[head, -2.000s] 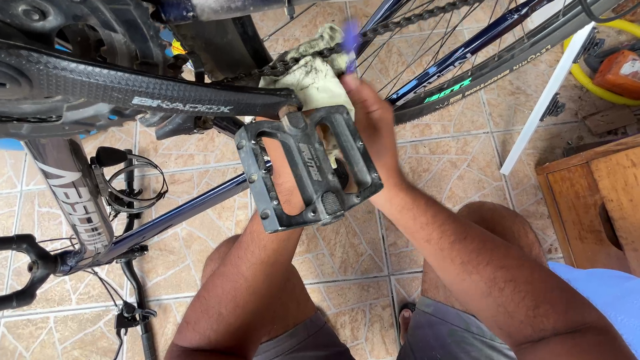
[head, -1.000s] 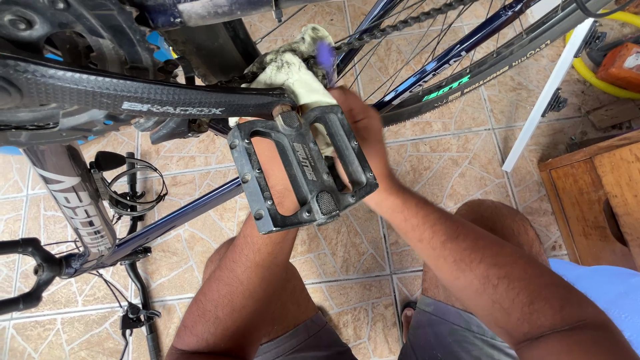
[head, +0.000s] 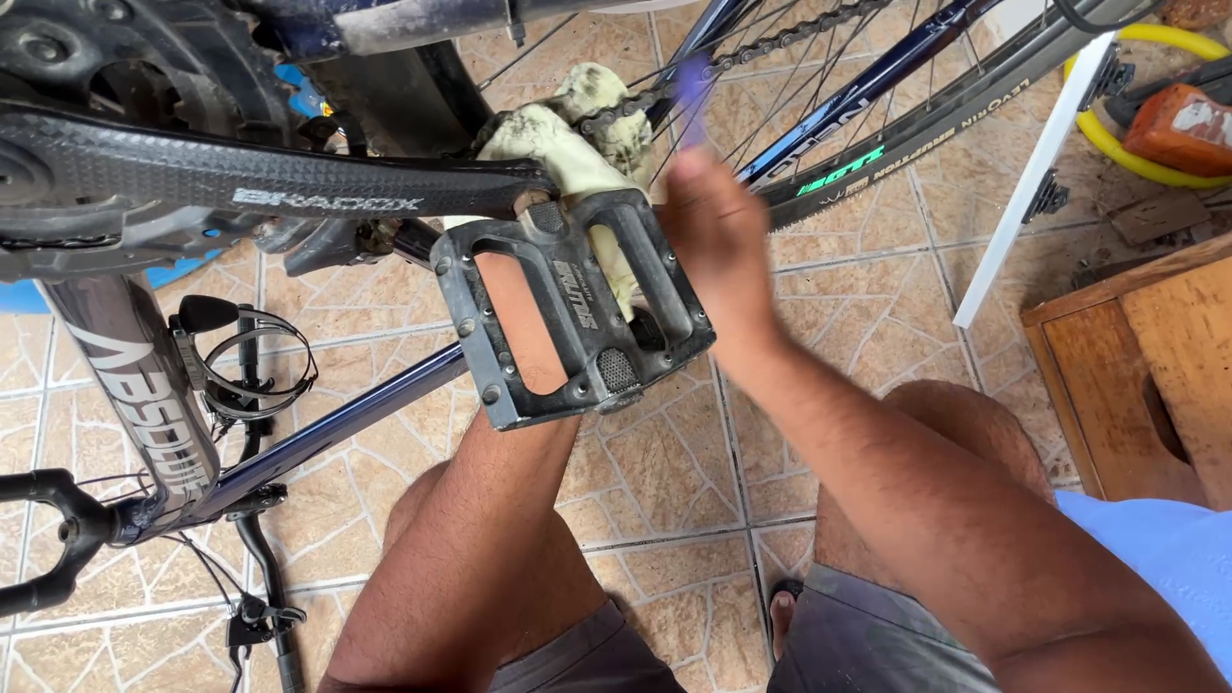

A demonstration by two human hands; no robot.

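Note:
My left hand (head: 525, 322) is mostly hidden behind the black platform pedal (head: 568, 308); its skin shows through the pedal's opening. It holds a pale yellow cloth (head: 549, 149) with black stains, bunched against the bicycle chain (head: 616, 117). The fingers under the cloth cannot be seen. My right hand (head: 717, 217), blurred, is just right of the pedal and closed on a slim purple object (head: 691, 96). That object stands up beside the chain, too blurred to name. The black crank arm (head: 327, 188) runs left from the pedal to the chainrings (head: 125, 87).
The rear wheel's tyre (head: 924, 125) and spokes are at the upper right. A grey and blue bicycle frame (head: 135, 385) and the handlebar (head: 265, 558) lie to the left. At the right are a white bar (head: 1035, 183), a yellow hose (head: 1107, 144) and a wooden stool (head: 1136, 385).
The cloth's upper end has shifted and now shows a rounded fold above the chain. My right hand has moved slightly away from the cloth, with the purple object in it.

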